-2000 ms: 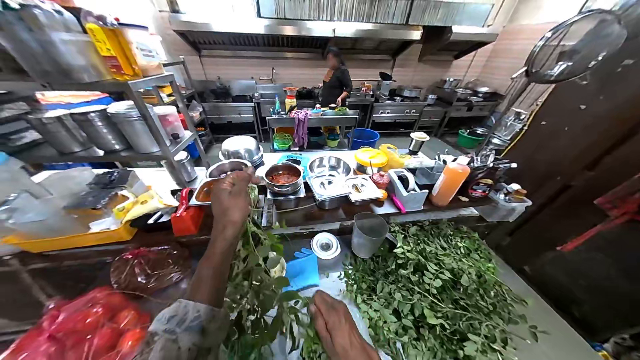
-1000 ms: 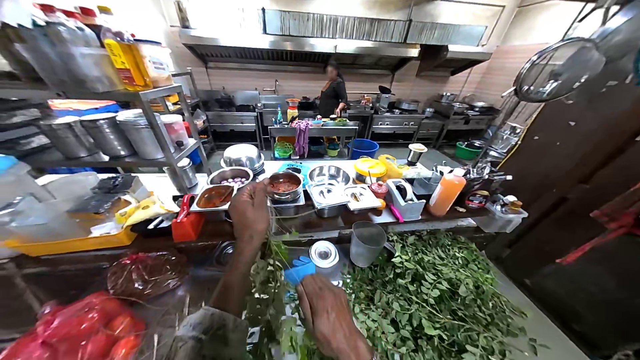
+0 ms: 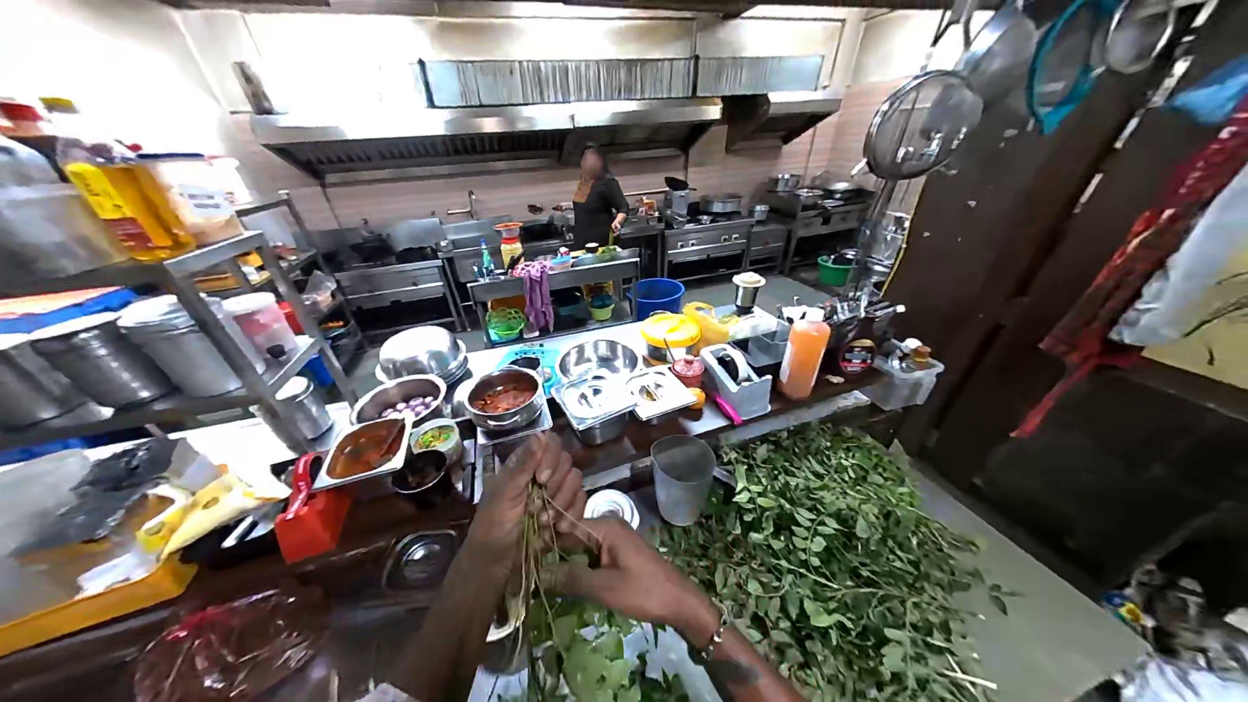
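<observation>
My left hand (image 3: 522, 502) is closed around the thin stems of a bunch of leafy greens (image 3: 590, 653), which hangs leaves down at the bottom centre. Just right of it, my right hand (image 3: 629, 575) touches the same stems, its thumb and fingers close together near them; whether it grips them is hard to see. A large heap of leafy green stalks (image 3: 819, 565) lies to the right of my hands. Between the hands and the counter stand a grey plastic tumbler (image 3: 682, 478) and a round white lid or container (image 3: 612, 508).
On the counter are a steel pot of red sauce (image 3: 503, 398), a tray of brown sauce (image 3: 366, 450), a bowl of onions (image 3: 400, 400), an orange squeeze bottle (image 3: 803, 353) and a red holder (image 3: 312, 522). A person (image 3: 597, 200) stands at the far stoves. Strainers (image 3: 921, 125) hang upper right.
My hands have come together at the stems; one second ago the right hand was lower, beside a blue item. The left hand holds the greens up in front of the counter.
</observation>
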